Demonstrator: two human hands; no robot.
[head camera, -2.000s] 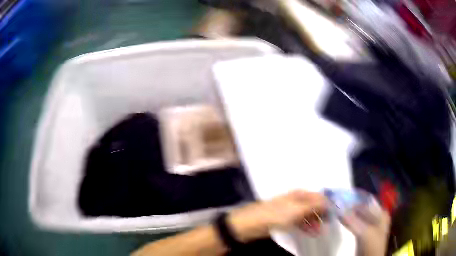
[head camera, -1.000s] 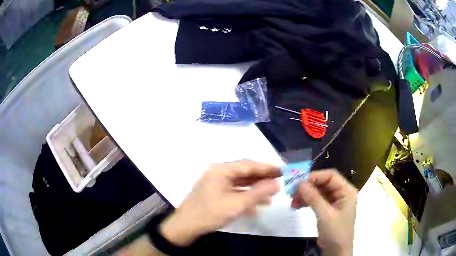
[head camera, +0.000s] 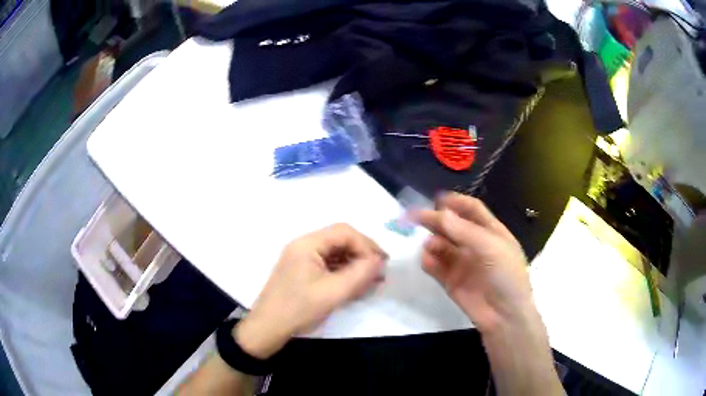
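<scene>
My right hand (head camera: 476, 251) pinches a small clear and pale blue packet (head camera: 401, 226) between its fingertips above the white table (head camera: 186, 147). My left hand (head camera: 321, 271), with a black band at the wrist, is apart from it to the left. Its fingers are curled with the tips together; blur hides whether they hold anything tiny. A blue needle packet (head camera: 313, 157) lies on the table, with thin silver needles on it, beside a crinkled clear zip-lock bag (head camera: 350, 124). A red tool holder (head camera: 453, 148) with thin silver rods lies on the dark garment.
The dark garment (head camera: 371, 46) covers the table's back and right. A parts tray (head camera: 124, 263) hangs at the left edge inside a large white bin (head camera: 39, 232) holding black cloth. The sewing machine (head camera: 670, 116) stands at the right, its bed lit yellow.
Since the second frame, my hands have moved apart; the small packet stays in my right hand and my left hand has let go of it. The view has shifted slightly.
</scene>
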